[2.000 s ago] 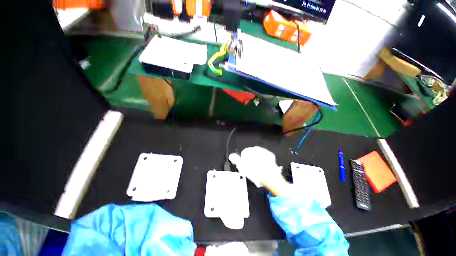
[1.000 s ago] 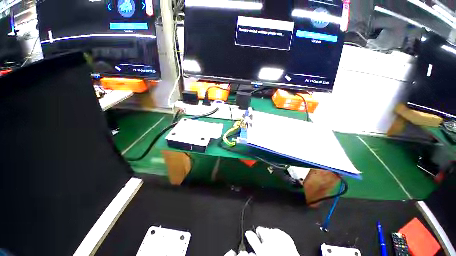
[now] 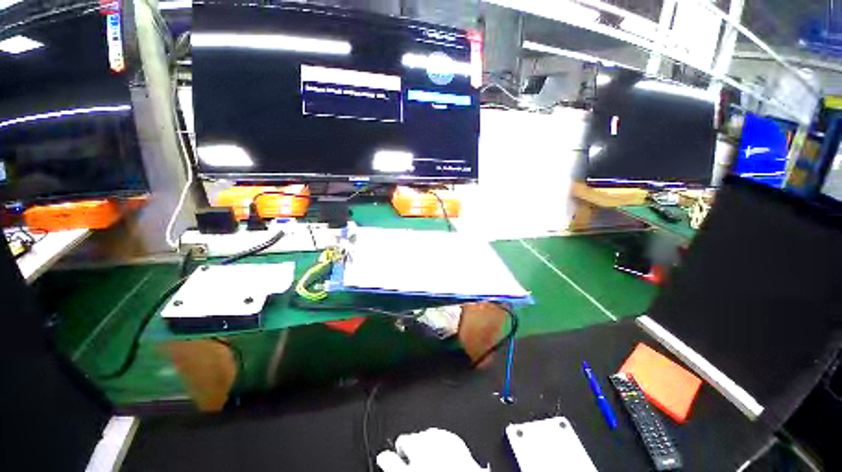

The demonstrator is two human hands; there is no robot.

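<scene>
My right hand [image 3: 432, 452], in a white glove, is at the bottom edge and partly cut off. It is beside a thin black cable [image 3: 367, 426] that runs down the black mat. Whether the fingers hold anything is hidden. My left hand is out of the picture. A flat white box [image 3: 551, 446] with dark round feet lies to the right of my right hand, cut off by the bottom edge. A large monitor [image 3: 337, 134] above the shelf shows a dark screen with a message box.
A clipboard with papers [image 3: 429, 265], a yellow cable [image 3: 317, 278] and a thicker white-topped box [image 3: 226, 290] lie on the green shelf. A blue pen [image 3: 598, 395], black remote control [image 3: 644, 422] and orange card [image 3: 661, 380] lie on the mat's right side.
The view has tilted up from the mat to the monitors, then turned right. The left and middle white boxes have left the picture. My right hand now shows only at the bottom edge.
</scene>
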